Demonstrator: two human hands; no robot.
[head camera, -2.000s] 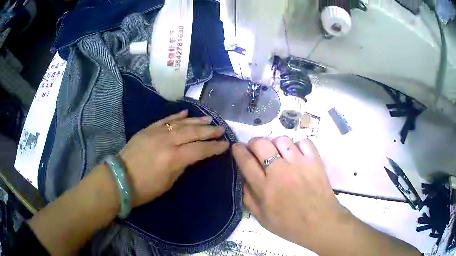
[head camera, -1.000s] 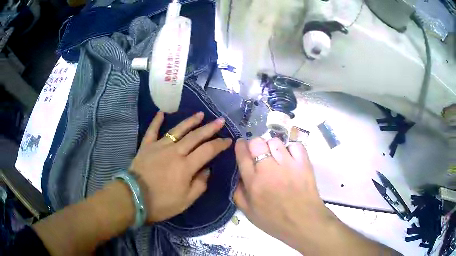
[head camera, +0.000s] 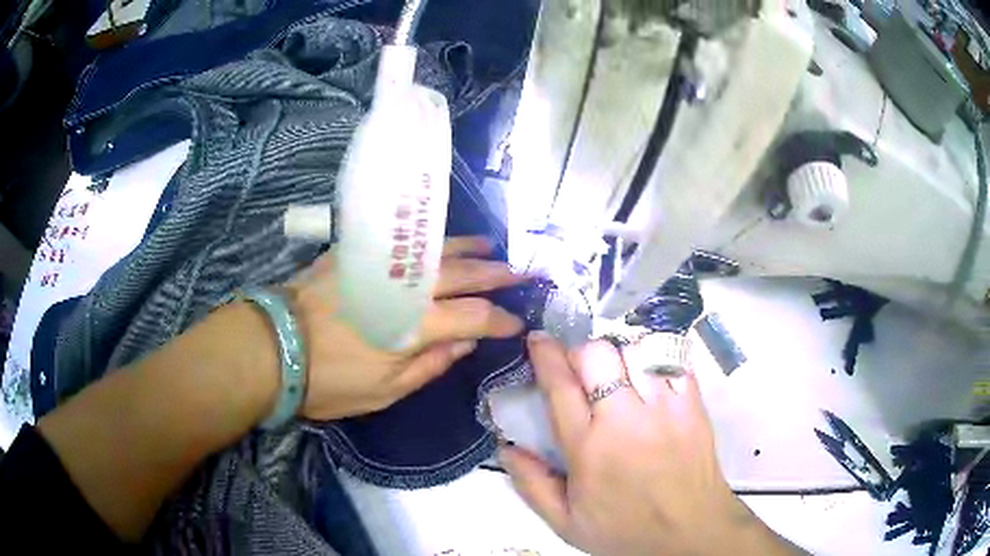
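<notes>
The dark navy pocket bag lies on the machine bed, its stitched curved edge bunched beside my right hand. The grey-blue denim garment spreads to the left and behind. My left hand lies on the pocket bag with its fingers spread towards the needle area, partly hidden behind the white lamp. My right hand has its index fingertip at the fabric edge by the glaring needle area; its thumb is apart, lower down. Whether it pinches fabric or a strip is hidden. The presser foot is lost in glare.
The white sewing machine head stands above and right of the needle area. A ribbed white knob is close to my right fingers. A small metal plate, black thread snips and black strips lie on the right.
The view has shifted, with the lamp and machine head larger. My left hand has moved in behind the lamp. The fabric edge is now bunched by my right hand, whose thumb shows apart.
</notes>
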